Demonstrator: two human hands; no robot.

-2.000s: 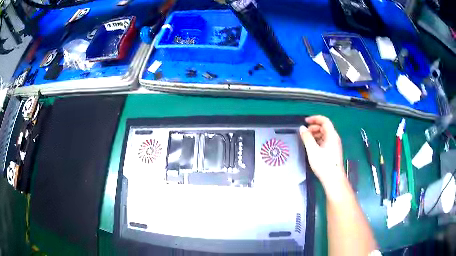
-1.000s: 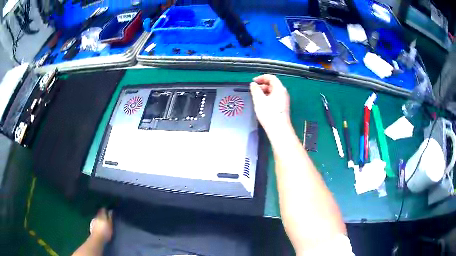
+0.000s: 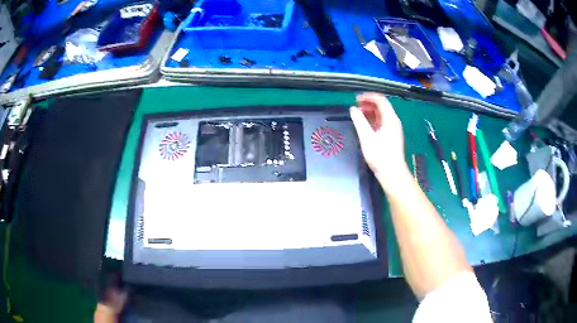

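Observation:
A laptop (image 3: 253,221) lies upside down. Its silver-grey bottom cover (image 3: 183,205) has two red-and-white fan grilles and a rectangular opening showing dark parts (image 3: 250,148). My right hand (image 3: 378,135) is at the laptop's back right corner with its fingers curled; whether they grip the edge or the cover is not clear. My left hand (image 3: 111,299) is blurred and dark at the lower left, near the front left corner, and partly cut off by the picture's bottom edge. Its fingers cannot be made out.
A black mat (image 3: 69,183) lies left of the laptop. To the right are a dark strip (image 3: 421,171), several pens (image 3: 472,158) and a white mug (image 3: 534,197). Behind runs a raised blue-matted shelf (image 3: 266,61) with a blue tray (image 3: 237,31) and a red-edged tray (image 3: 128,28).
My left hand came into view at the lower left after the first frame. My right hand stays at the laptop's back right corner. The camera's view has shifted and turned.

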